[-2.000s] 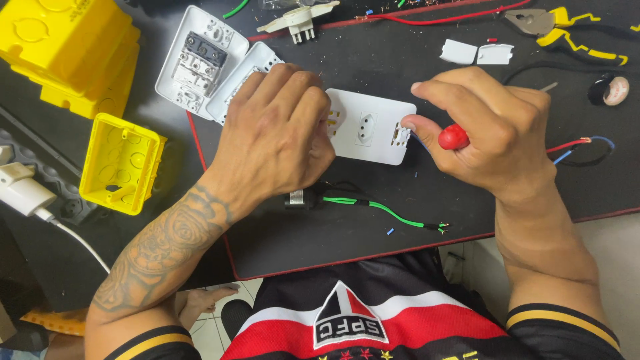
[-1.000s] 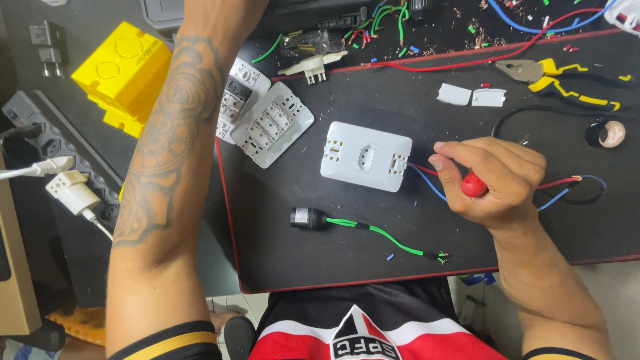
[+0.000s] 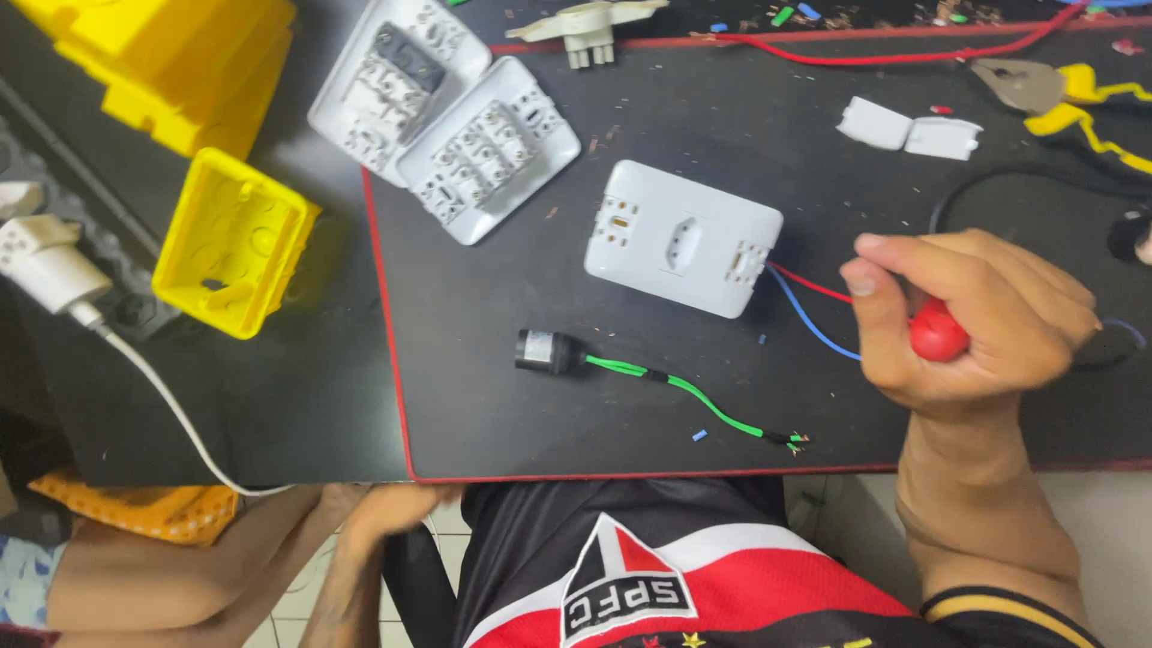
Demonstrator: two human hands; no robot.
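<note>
My right hand holds a red-handled tool in the palm, thumb and forefinger almost touching. Left of it a white socket faceplate lies face up, with red and blue wires running from its right edge towards the hand. My left hand is blurred and partly hidden below the table's front edge; its fingers cannot be made out. On the mat, below the faceplate, lies a black cylindrical connector with green wires. Two more faceplates, one overlapping the other, lie back side up.
A yellow electrical box stands left of the mat, near stacked yellow boxes. A white plug sits on a power strip. Yellow-handled pliers, white covers and a white adapter lie behind. Another person's legs are lower left.
My left hand has left the faceplate, passed over the table's left side, and is now low by the front edge. The faceplate lies untouched. My right hand still holds the red-handled tool.
</note>
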